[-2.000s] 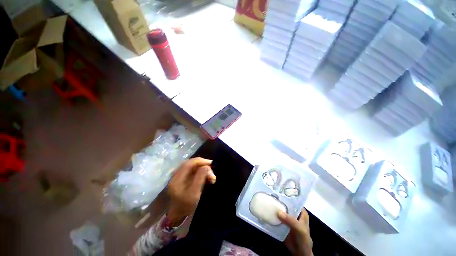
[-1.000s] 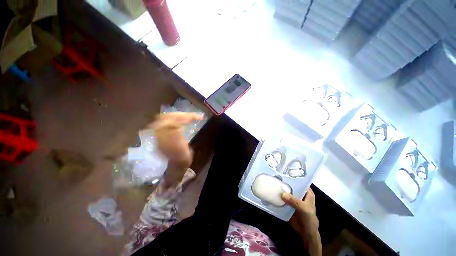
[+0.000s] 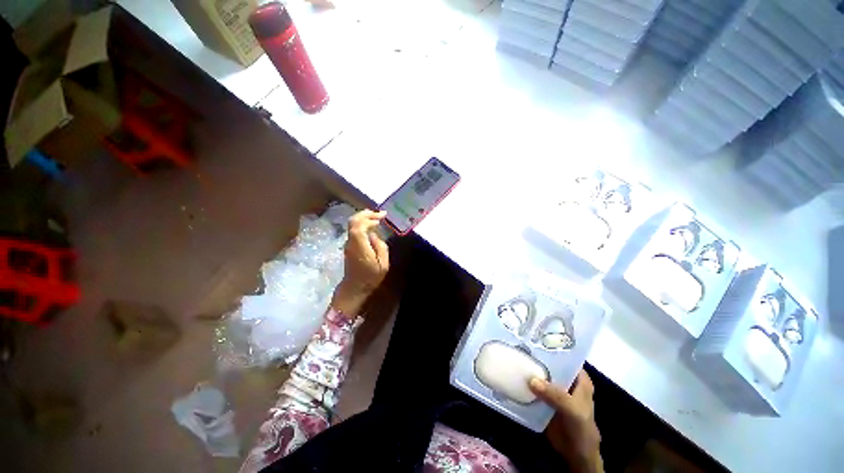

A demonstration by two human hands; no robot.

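A grey-white tray is held over my lap, tilted. It has a cream-white oval case in its large recess and two small shiny loops above it. My right hand grips the tray's lower right side, thumb on the oval. A phone with a lit screen and thin red edge lies at the bench's front edge. My left hand is at the phone's lower left corner, a fingertip at its edge; it does not hold it, and its fingers are partly curled.
More filled trays stand on the white bench at right, with tall stacks behind. A red flask and brown carton stand at upper left. Clear plastic bags lie by my left arm. Red stools and an open carton are on the floor.
My left hand has moved from over the plastic bags up to the phone's corner. My right hand still holds the tray. The view has shifted.
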